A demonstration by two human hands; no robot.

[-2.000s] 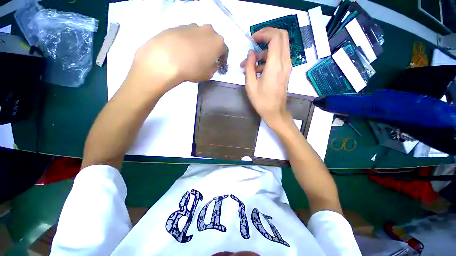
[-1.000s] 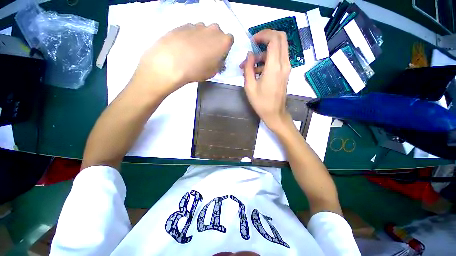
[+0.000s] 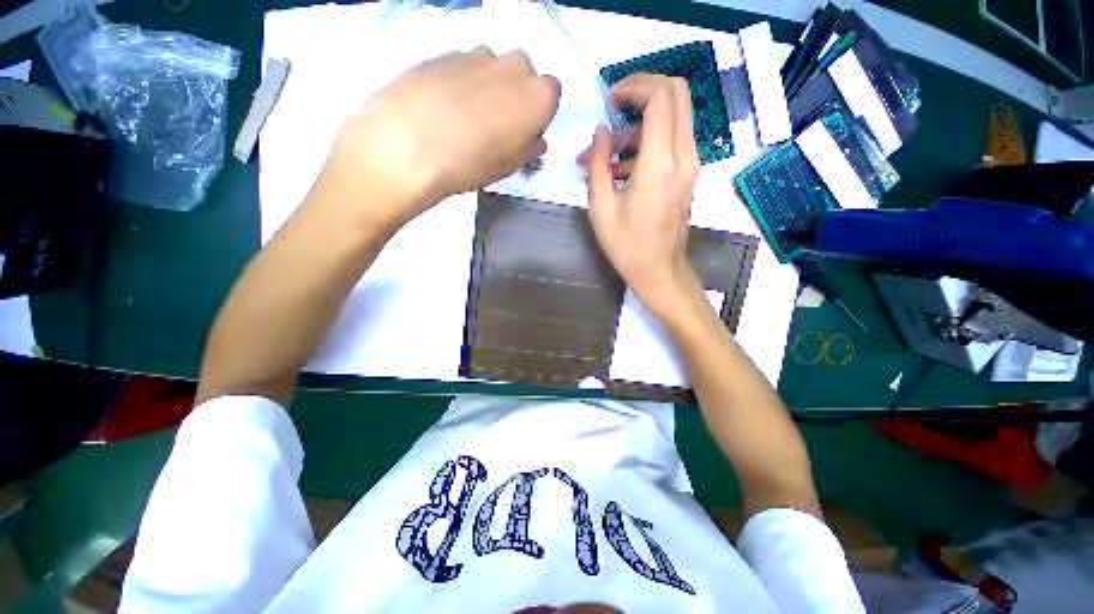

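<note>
My left hand (image 3: 450, 126) is closed, knuckles up, over the white sheet (image 3: 402, 294). Small dark screws (image 3: 532, 167) show at its fingertips; whether it pinches any is hidden. My right hand (image 3: 648, 192) has its fingers curled on the edge of a clear plastic bag (image 3: 570, 60), left of a green circuit board (image 3: 708, 102). The bag spreads up to the top of the picture between my hands. A flat brown-grey rectangle (image 3: 546, 300) lies below them on the sheet, and my right wrist crosses over its right part.
A blue electric screwdriver (image 3: 936, 240) hangs at right, its tip left, over the lower circuit boards. A board stack (image 3: 852, 90) stands upper right. Rubber bands (image 3: 823, 349) and a silvery mechanism (image 3: 960, 318) lie at right. A large crumpled plastic bag (image 3: 156, 114) and a pale strip (image 3: 260, 110) lie left.
The clear bag's upper part has shifted right and spread. My left fingers have shifted slightly and fewer screws show. The screwdriver has swung a little. My right hand stays nearly still.
</note>
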